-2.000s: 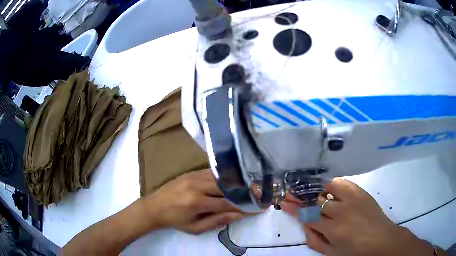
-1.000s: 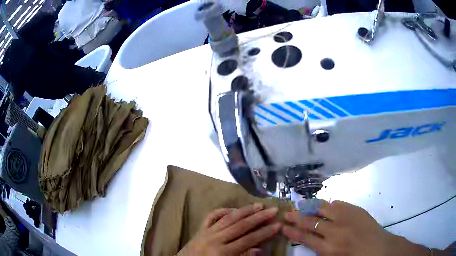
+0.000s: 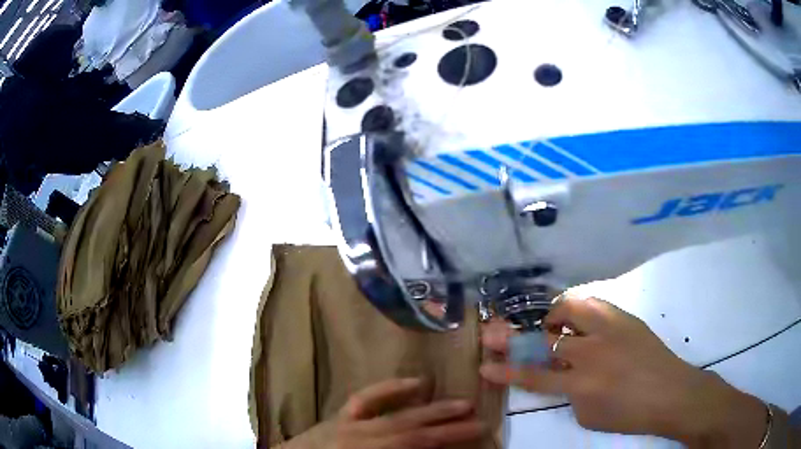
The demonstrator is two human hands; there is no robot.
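Note:
A brown cloth piece (image 3: 351, 342) lies flat under the left end of the white sewing machine head (image 3: 615, 105), its right edge near the needle area. The needle itself is hidden behind the chrome guard (image 3: 360, 219) and tension discs (image 3: 524, 302). My left hand (image 3: 400, 421) rests flat on the cloth with fingers pointing right, partly cut off by the bottom edge. My right hand (image 3: 615, 364) is at the cloth's right edge, its fingertips partly behind the discs and the grey-white block (image 3: 530, 348); whether they pinch the cloth cannot be seen.
A fanned stack of brown pieces (image 3: 145, 254) lies on the white table (image 3: 211, 351) at left. A grey unit with a round grille (image 3: 26, 285) stands beyond it. A white trough (image 3: 255, 57) and dark cloth (image 3: 66, 123) are behind.
The cloth was turned and now lies straighter, its top edge beside the chrome guard. My left hand first moved onto the cloth, then lower. My right hand stays by the needle area.

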